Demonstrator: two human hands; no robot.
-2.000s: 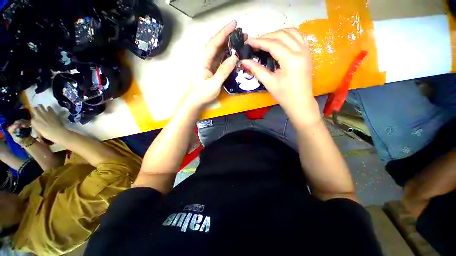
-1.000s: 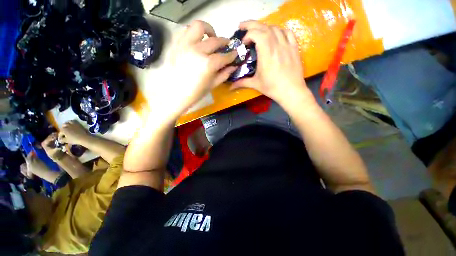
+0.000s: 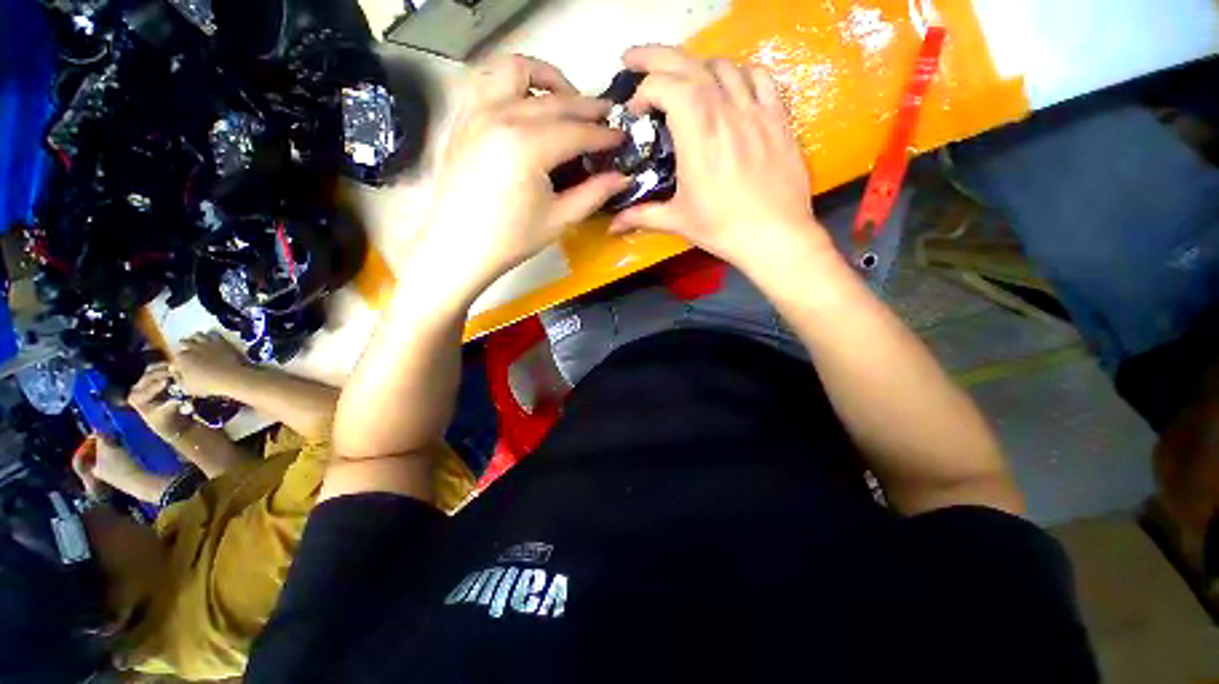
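A small black round unit [image 3: 639, 150], seemingly an ear cup housing, has shiny silver and white parts showing on its face. It is between both hands above the taped front of the bench. My left hand [image 3: 515, 167] is on its left side, with the fingertips on the inner parts. My right hand [image 3: 729, 154] wraps its right side, fingers over the top and thumb at the lower edge. The palms are bare. The fingers hide much of the housing's rim, and the small parts are too blurred to name.
Black unfinished units [image 3: 254, 147] are piled on the left. A red tool [image 3: 905, 127] lies over the front edge on orange tape [image 3: 836, 80]. A grey-white box [image 3: 461, 20] stands behind. A person in a mustard top [image 3: 254, 548] works at left. A red stool [image 3: 515, 401] is below.
My left hand has turned palm-down over the unit, and my right hand has closed around its side. The black piece held upright earlier no longer shows. The whole view has shifted.
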